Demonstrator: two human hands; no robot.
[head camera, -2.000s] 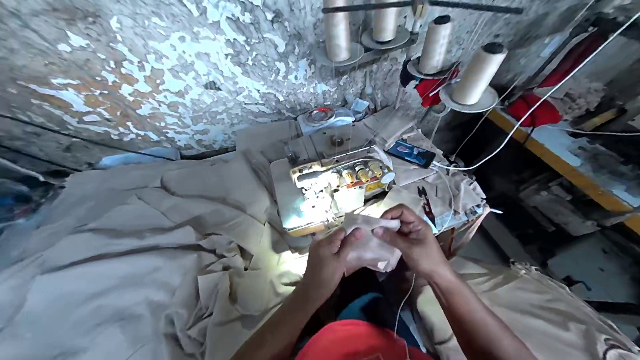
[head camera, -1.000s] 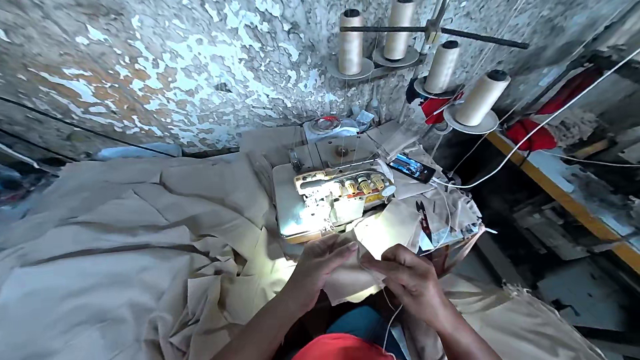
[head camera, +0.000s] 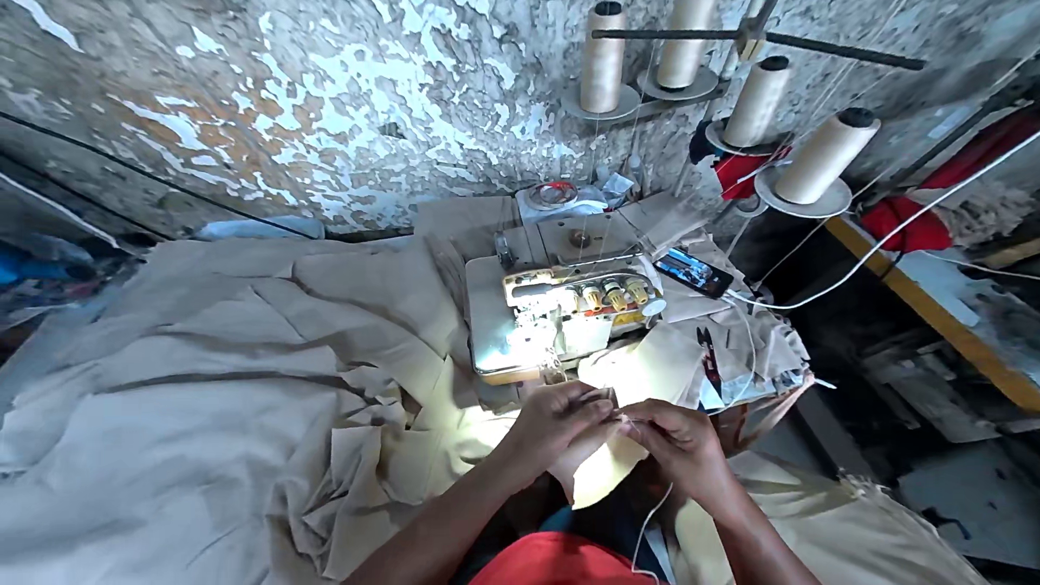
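Both my hands hold a small beige fabric piece just in front of an overlock sewing machine. My left hand pinches its upper left edge. My right hand pinches the upper right edge, fingertips close to those of the left. The piece hangs below my fingers, lit by the machine's lamp. A white cord hangs below my right hand. To the right of the machine, thread snips lie on fabric scraps, near a smartphone with its screen lit and a white cable plugged in.
A large heap of beige fabric covers the table's left side. Thread cones stand on a rack behind the machine at the right. More beige cloth lies at the lower right. A peeling wall rises behind the table.
The fabric piece, spread between my hands in the earlier frames, now hangs lower from my fingertips. My hands have come closer together than one second ago. The phone's screen was dark two seconds ago.
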